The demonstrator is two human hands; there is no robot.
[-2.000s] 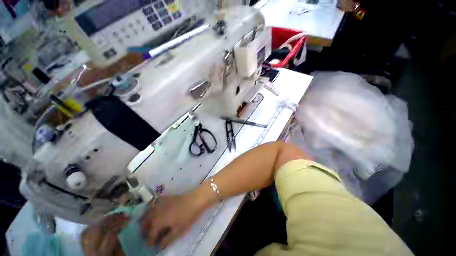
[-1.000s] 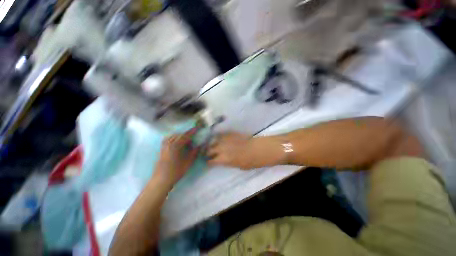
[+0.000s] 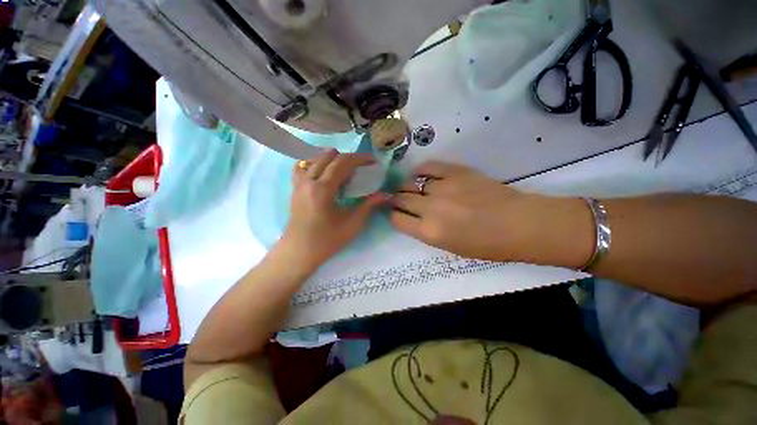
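A sheer pale aqua fabric piece (image 3: 270, 195) lies on the white table under the sewing machine head (image 3: 241, 75). My left hand (image 3: 319, 199) holds the fabric at the left of the needle area, thumb and fingers around a paler part. My right hand (image 3: 452, 212) pinches the fabric edge just right of it, fingertips nearly touching my left thumb. The ribbed beige knob (image 3: 388, 133) is directly above the fingertips. The needle and presser foot are mostly hidden by the knob and fingers.
Black-handled shears (image 3: 585, 79), dark snips (image 3: 674, 108) and a thin pointed tool (image 3: 720, 95) lie at the right. An aqua piece (image 3: 510, 41) is beside the shears. Crumpled aqua fabric (image 3: 195, 166) and a red basket (image 3: 172, 290) are at left. A measuring tape (image 3: 382, 280) runs along the front edge.
The view has swung left and closer to the needle area and is sharper. Both hands stay on the aqua fabric, now with a pale part showing between them.
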